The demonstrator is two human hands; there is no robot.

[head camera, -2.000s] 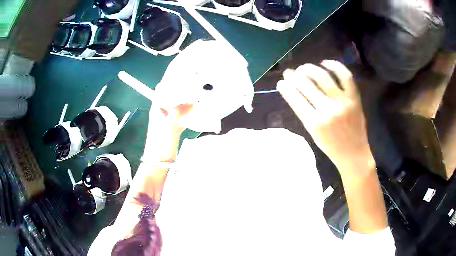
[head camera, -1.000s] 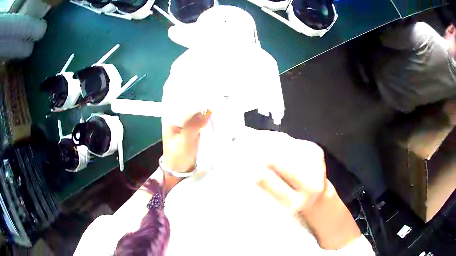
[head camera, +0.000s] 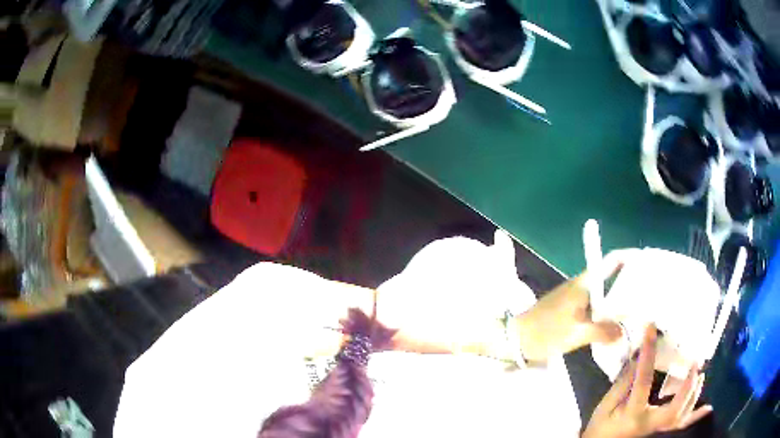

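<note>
A white camera housing is at the right, over the edge of the green bench, with a white antenna standing up on its left side and another on its right. My left hand holds the housing from its left side, thumb and fingers around its wall. My right hand is below it, fingers spread and touching the housing's lower part beside a dark opening. Glare washes out the housing's detail. I cannot tell whether a small part is between the right fingers.
Units with black camera heads lie on the green workbench at the top and right. A red stool stands below the bench edge at the left. Cartons are at the far left. A blue thing is at the right edge.
The view has swung left, bringing the red stool into sight. The housing and both hands now show at the lower right. The right hand's fingers have spread against the housing.
</note>
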